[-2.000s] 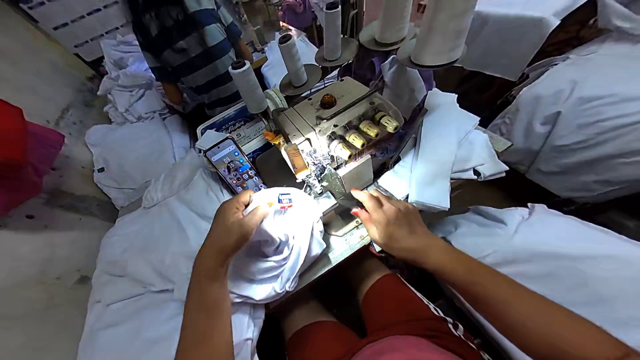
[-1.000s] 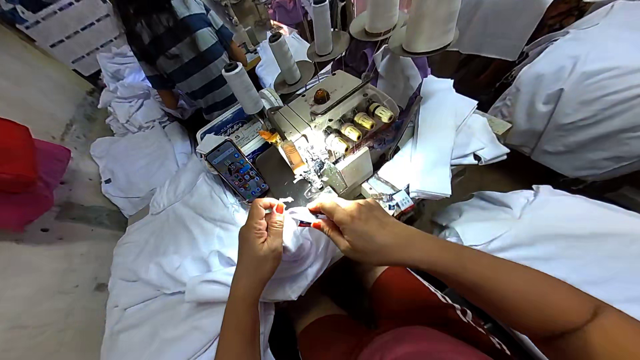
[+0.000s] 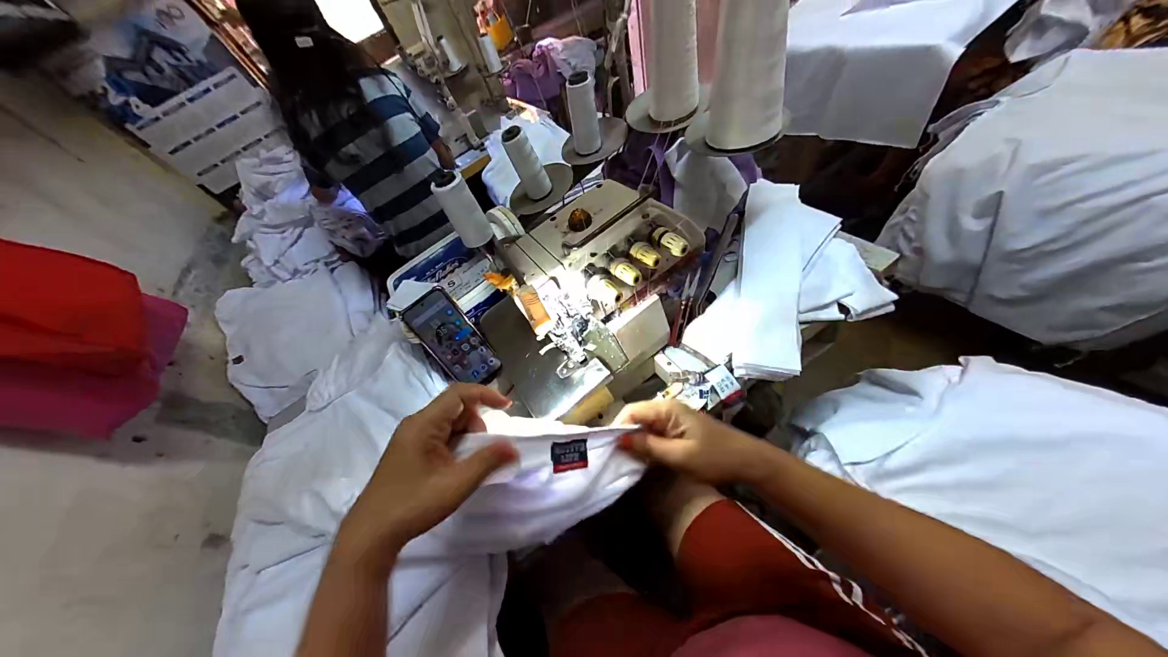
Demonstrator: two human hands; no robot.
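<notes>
A white garment (image 3: 538,502) is stretched between my two hands, with a small dark and red label (image 3: 569,455) on its upper edge. My left hand (image 3: 447,447) grips the edge left of the label, thumb on top. On the other side, my right hand (image 3: 680,441) pinches the same edge between thumb and fingers. Just beyond the cloth stands an overlock sewing machine (image 3: 584,246), its lamp lighting the needle area. A smartphone (image 3: 452,335) with a lit screen lies left of the machine's plate. Small labels (image 3: 721,383) lie at the machine's right.
White thread cones (image 3: 671,64) stand behind the machine. Folded white cloth pieces (image 3: 766,283) lie to its right. White garments are heaped at left (image 3: 310,493) and right (image 3: 1004,456). A person in a striped shirt (image 3: 392,146) is behind at left. A red cloth (image 3: 73,319) is at far left.
Two seconds ago my right hand was by the machine's needle area; it has come back to the garment. The cloth, bunched one second ago, is now spread between both hands with its label showing.
</notes>
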